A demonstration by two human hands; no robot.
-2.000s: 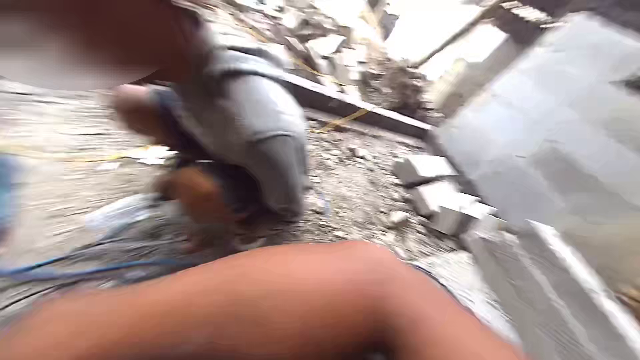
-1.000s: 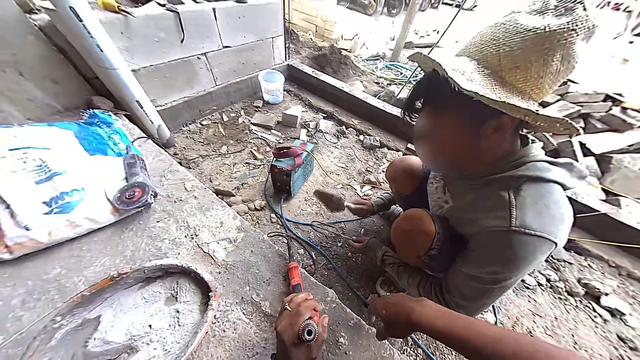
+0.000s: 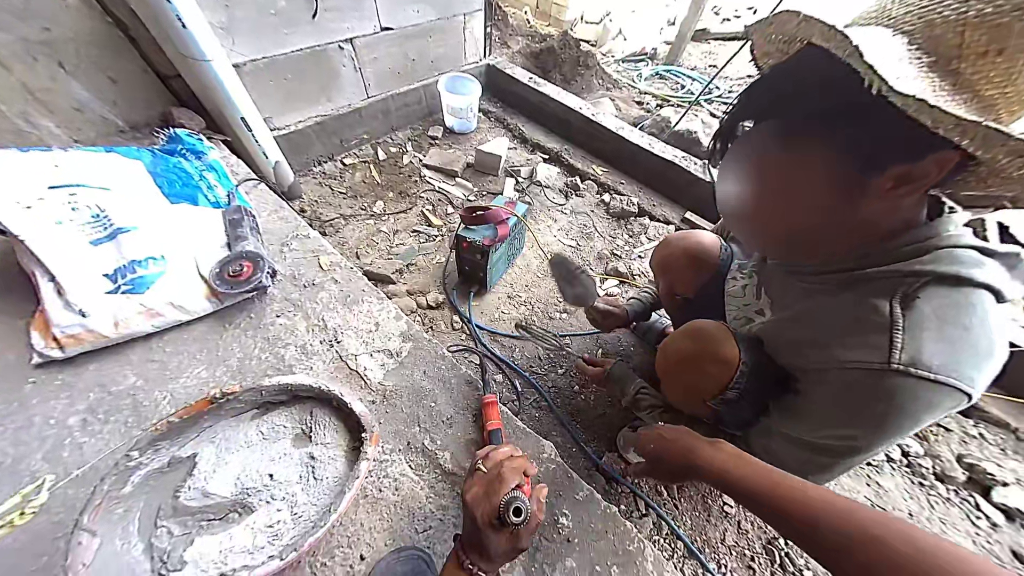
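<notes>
My left hand point(image 3: 500, 496), with a ring and a beaded bracelet, is closed around a red and black corded power drill point(image 3: 494, 420). The drill's geared chuck point(image 3: 514, 509) points toward me, over the edge of the concrete slab. My right hand point(image 3: 668, 454) reaches in from the lower right, beside the crouching person's legs. Its fingers are bent near a small, round, pale object point(image 3: 629, 444); whether they grip it is unclear. The other person holds a pointing trowel point(image 3: 572, 280) in one hand and a thin wire-like tool point(image 3: 546, 338) in the other.
A tub of wet mortar point(image 3: 364, 472) and an angle grinder point(image 3: 242, 268) on a printed sack point(image 3: 104, 240) are at left. A teal welding machine point(image 3: 500, 252) with trailing blue cable point(image 3: 560, 424) sits on rubble. Beyond are a white bucket point(image 3: 459, 104) and block wall point(image 3: 320, 80).
Since the blurred earliest frame, the view has swung widely. The drill in my left hand shows in both later frames. Between those two, the other person's trowel has lifted slightly.
</notes>
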